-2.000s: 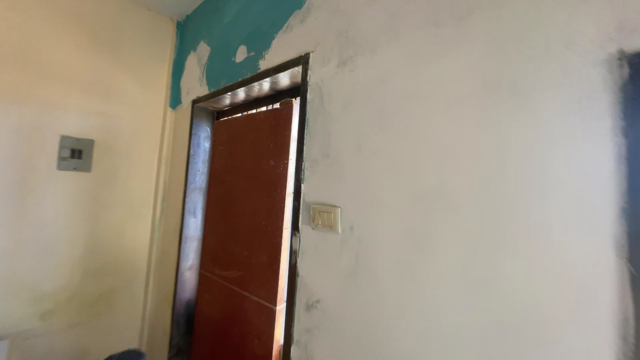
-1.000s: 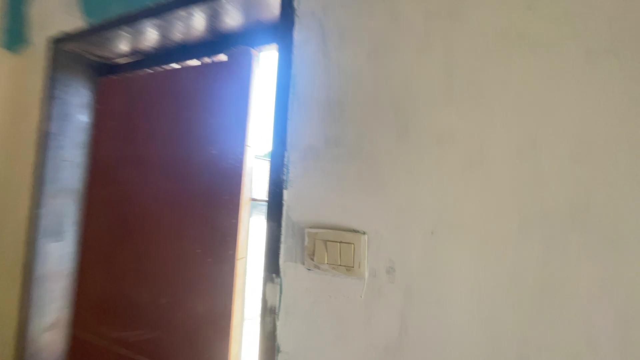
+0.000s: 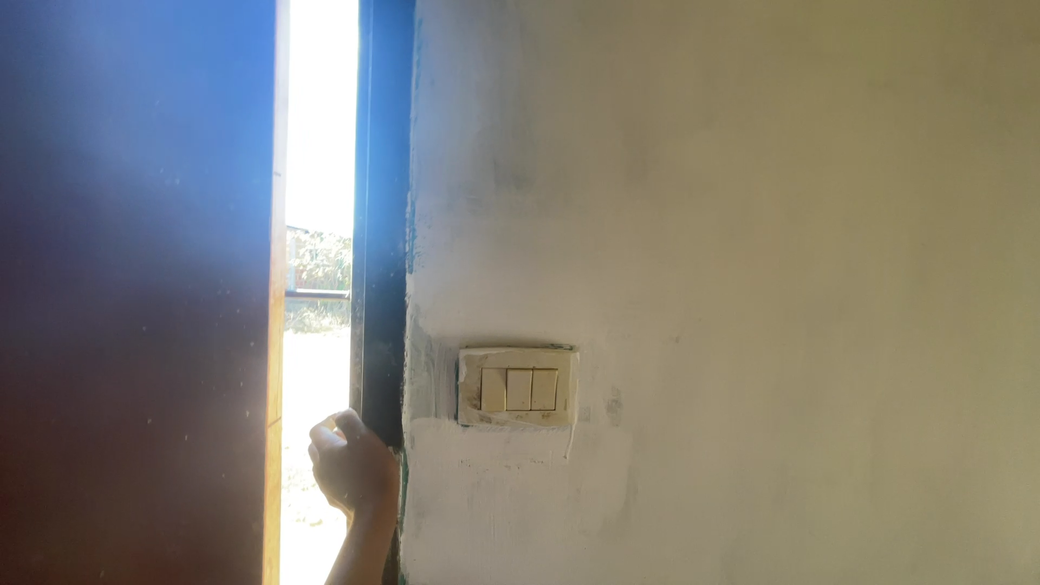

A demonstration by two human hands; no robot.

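Note:
My right hand [image 3: 355, 467] is raised at the lower left of centre, in front of the dark door frame [image 3: 385, 244] and the bright gap beside it. Its fingers are curled in, and no object shows in it. Whether it touches the frame cannot be told. Right of the hand and a little higher, a cream switch plate [image 3: 470, 388] with several rocker switches is set in the wall, its edges smeared with whitish paint or filler. My left hand is out of view.
A dark reddish door [image 3: 138, 325] with a pale wooden edge [image 3: 275, 366] stands ajar on the left. Daylight, plants and a horizontal bar [image 3: 317, 294] show through the gap. A patchy whitish-grey wall [image 3: 772, 244] fills the right side.
The view has moved much closer to the door gap and switch plate. My right hand has come into view at the door frame; it was not visible one second ago.

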